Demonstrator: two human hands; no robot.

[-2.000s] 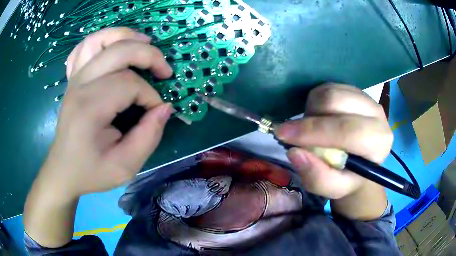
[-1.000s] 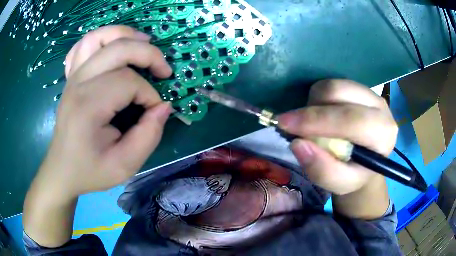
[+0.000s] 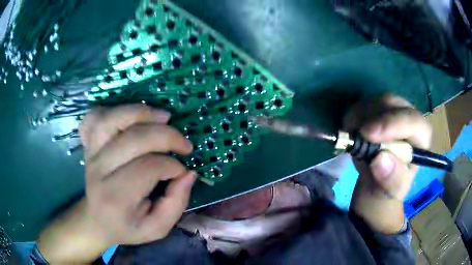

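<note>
A green PCB panel of small joined round boards lies tilted on the dark green bench. Dark green lead wires with tiny white ends trail off its left side. My left hand rests at the panel's lower left edge, thumb and index finger pinched together there; what is between them is too small to tell. My right hand holds the soldering iron like a pen. Its tip is at or just above the panel's right part; contact cannot be told.
A loose bunch of wires with white ends lies at the upper left. A dark round fan-like guard stands at the upper right. A blue bin and brown cardboard boxes are at the lower right, beyond the bench edge.
The view has shifted, showing more of the panel and the dark guard. The iron's tip has moved away from the panel's lower corner, up and right across it. My left hand keeps its pinch.
</note>
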